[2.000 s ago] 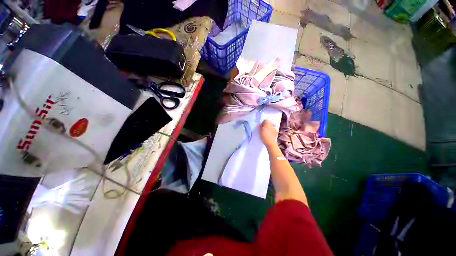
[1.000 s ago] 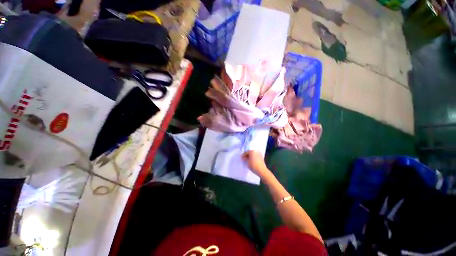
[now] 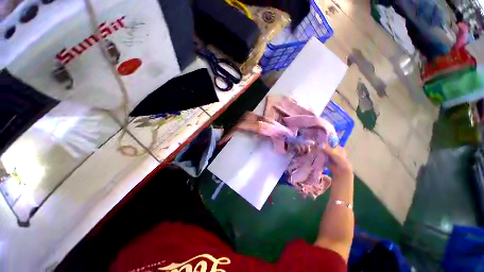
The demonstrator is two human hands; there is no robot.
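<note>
A bundle of dusty-pink cut pieces [image 3: 289, 125] with a bluish tie around its middle lies across the long white board [image 3: 255, 172]. Its pieces fan out to the left and top. My right hand [image 3: 335, 156] is at the bundle's right side, fingers closed at its edge beside a bit of the bluish tie; the fingertips are blurred. More crumpled pink pieces [image 3: 309, 183] hang just below, right of the board. My left hand is not in view.
The white sewing table [image 3: 114, 178] with the machine head [image 3: 130, 37] is at left. A black pointed piece [image 3: 178, 94] and black-handled scissors [image 3: 225, 71] lie near its edge. Blue baskets [image 3: 339, 125] stand under and beside the board.
My right hand has moved from the board's lower part up to the bundle's right side. The bundle looks turned and more compact. The view has swung, so the board slants more.
</note>
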